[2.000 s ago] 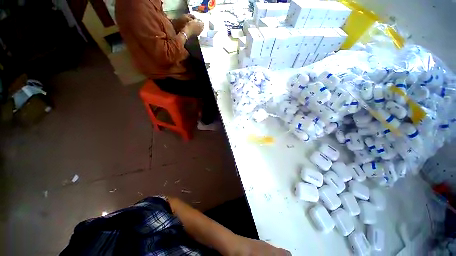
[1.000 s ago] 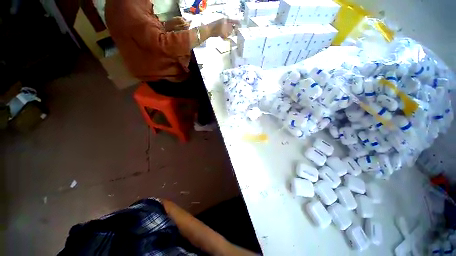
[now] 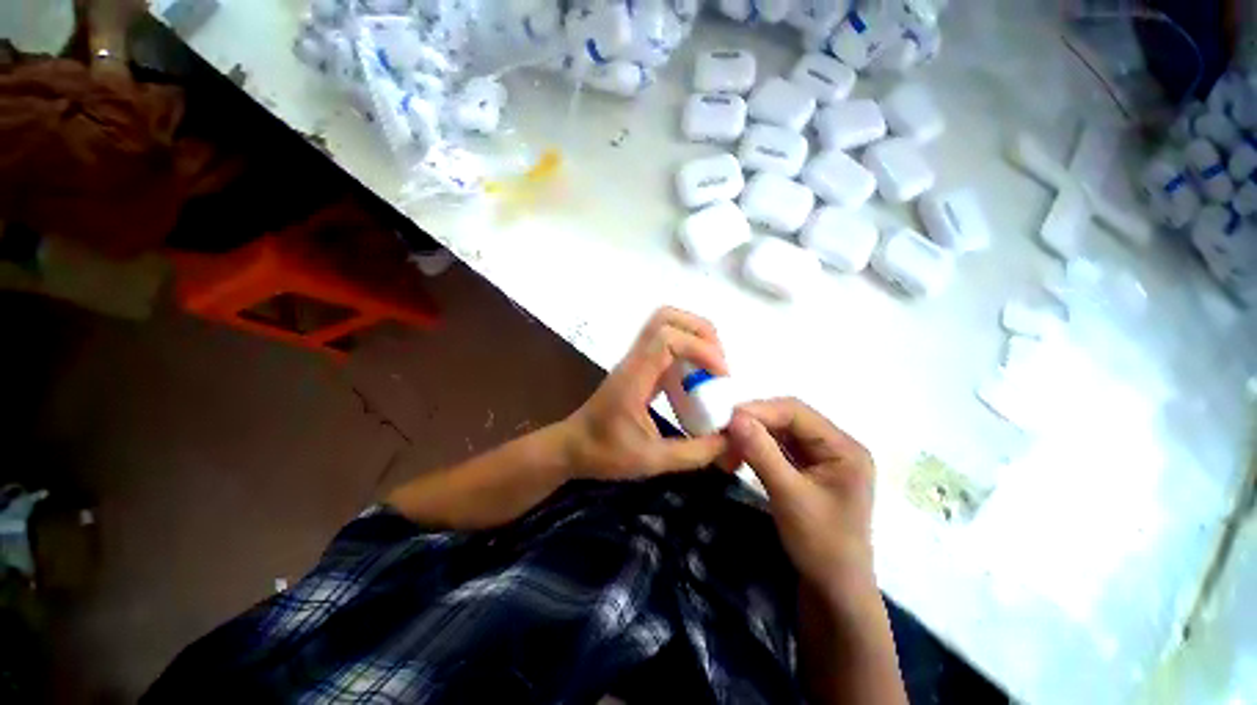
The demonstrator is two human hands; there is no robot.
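Observation:
A white case with a blue strip (image 3: 707,398) is held above the table's front edge. My left hand (image 3: 645,408) grips it between thumb and fingers from the left. My right hand (image 3: 802,464) touches the case's lower right side with thumb and forefinger pinched together; whether film is between those fingertips cannot be seen. Bare white cases (image 3: 838,179) lie in a loose cluster on the white table (image 3: 620,234) beyond my hands, several with a short dark mark.
Clear bags of blue-marked cases (image 3: 603,41) lie at the back, with more at the far right (image 3: 1213,179). White strips (image 3: 1072,193) lie crossed at the right rear. A yellow tape piece (image 3: 531,176) and a beige patch (image 3: 943,486) are on the table. A red stool (image 3: 297,287) and part of a person are left.
The view has swung toward the table in front of me. Both my hands are now visible, with a blue-marked case between them; before, only a forearm showed. The white cartons are out of view.

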